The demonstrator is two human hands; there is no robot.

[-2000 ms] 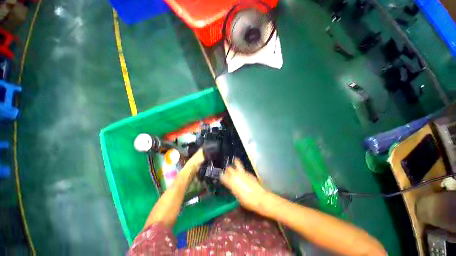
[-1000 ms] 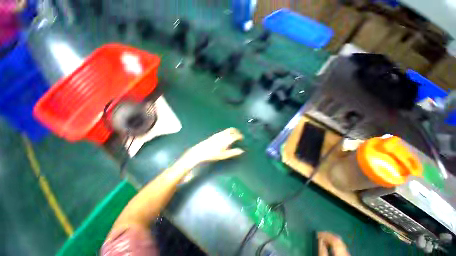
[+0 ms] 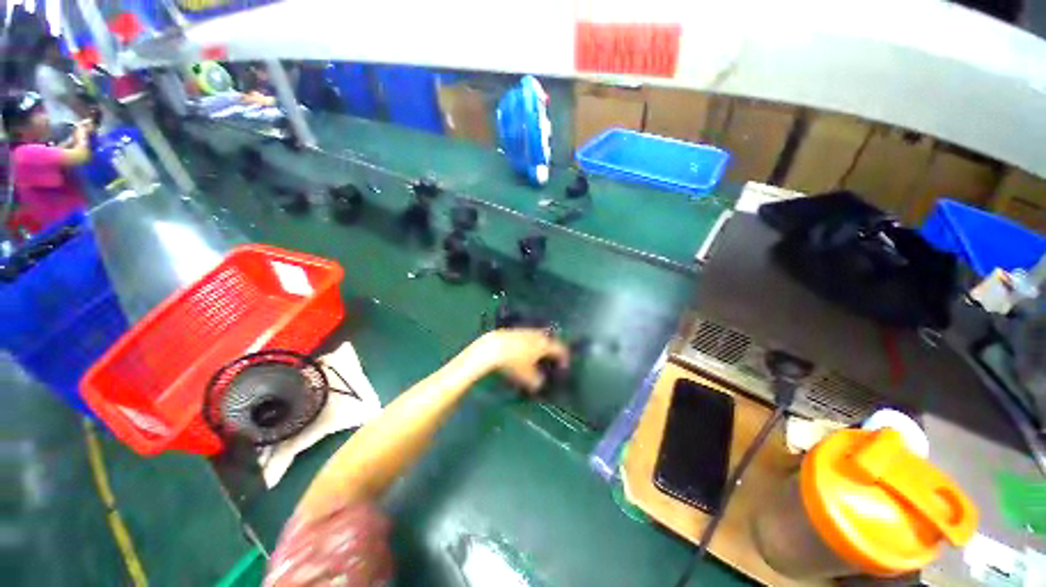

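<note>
My left hand [image 3: 530,358] reaches forward over the bench, at the near edge of the conveyor strip. Its fingers are curled on a black power adapter [image 3: 553,369], which is partly hidden by the fingers and blurred. More black adapters [image 3: 457,255] lie scattered along the strip beyond and to the left of the hand. My right hand is out of the picture.
A red basket [image 3: 218,333] and a small fan [image 3: 266,399] stand at left. A smartphone [image 3: 695,445] and an orange-lidded bottle [image 3: 877,499] sit on the wooden board at right, before a vented grey box [image 3: 734,344]. A blue tray [image 3: 654,161] lies beyond. A person [image 3: 48,172] is far left.
The view has lifted from the green bin to the bench and strip. My left hand has moved from the bin to the strip and closed on an adapter. My right hand has left the picture.
</note>
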